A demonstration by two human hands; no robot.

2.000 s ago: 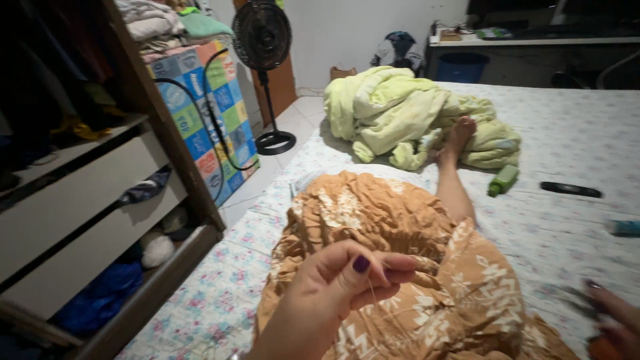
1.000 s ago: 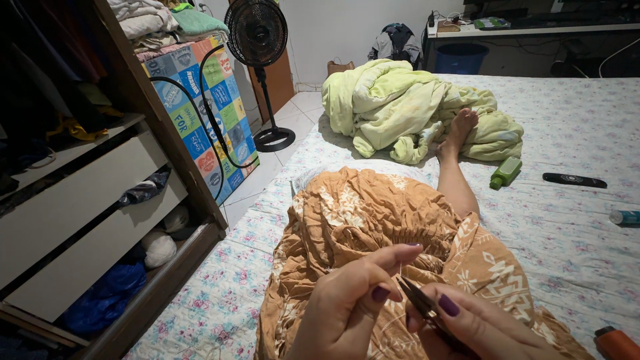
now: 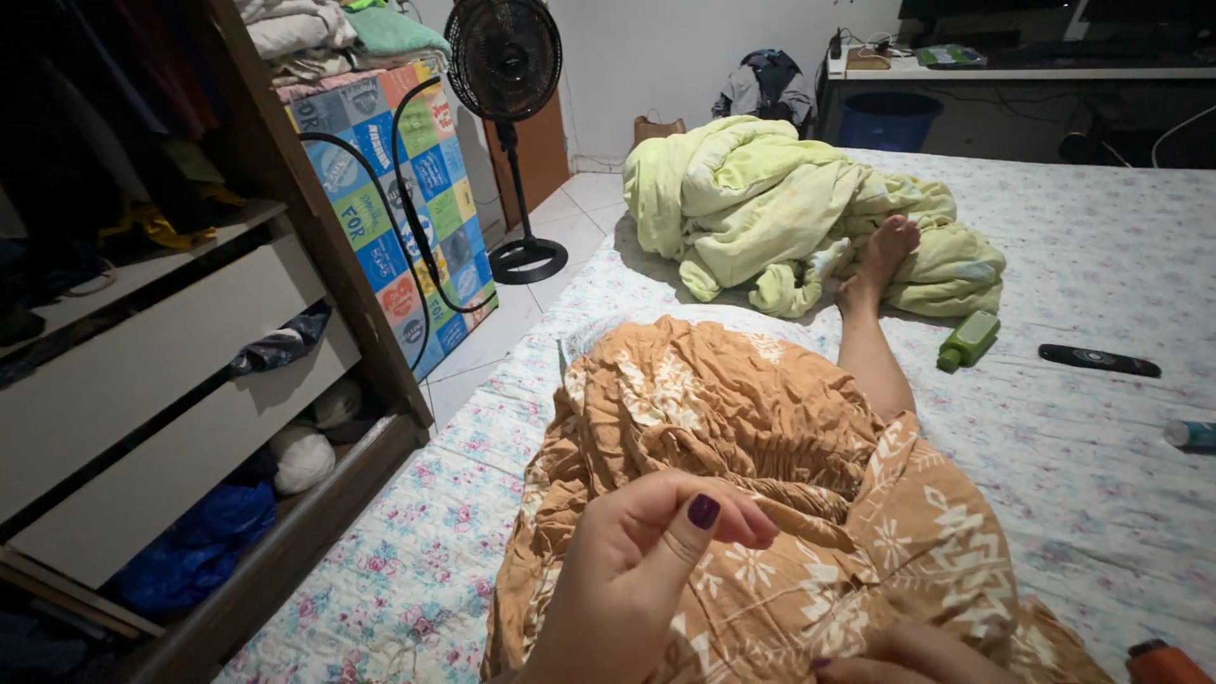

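Brown fabric with white leaf and flower prints [image 3: 750, 418] lies bunched over the lap. Above it, my left hand [image 3: 636, 570] has its thumb, with a dark purple nail, pressed to the curled index finger; whether something thin is pinched there cannot be told. My right hand [image 3: 893, 655] is low over the same fabric, mostly cut off by the bottom edge, and any object in it is hidden. An orange object with a dark top [image 3: 1173, 660], partly out of frame, is at the lower right corner.
On the floral bedsheet [image 3: 1073, 256] lie a green bottle [image 3: 969, 340], a black remote-like object [image 3: 1099, 360], a blue-capped container [image 3: 1192, 435] and a crumpled green blanket [image 3: 760, 204]. A bare foot [image 3: 888, 252] rests against the blanket. A wardrobe [image 3: 171, 351] and black fan [image 3: 518, 142] stand left.
One second ago both hands met over the fabric, a dark pointed metal tool in the right. The right hand has since moved down, apart from the left, and the tool is out of sight.
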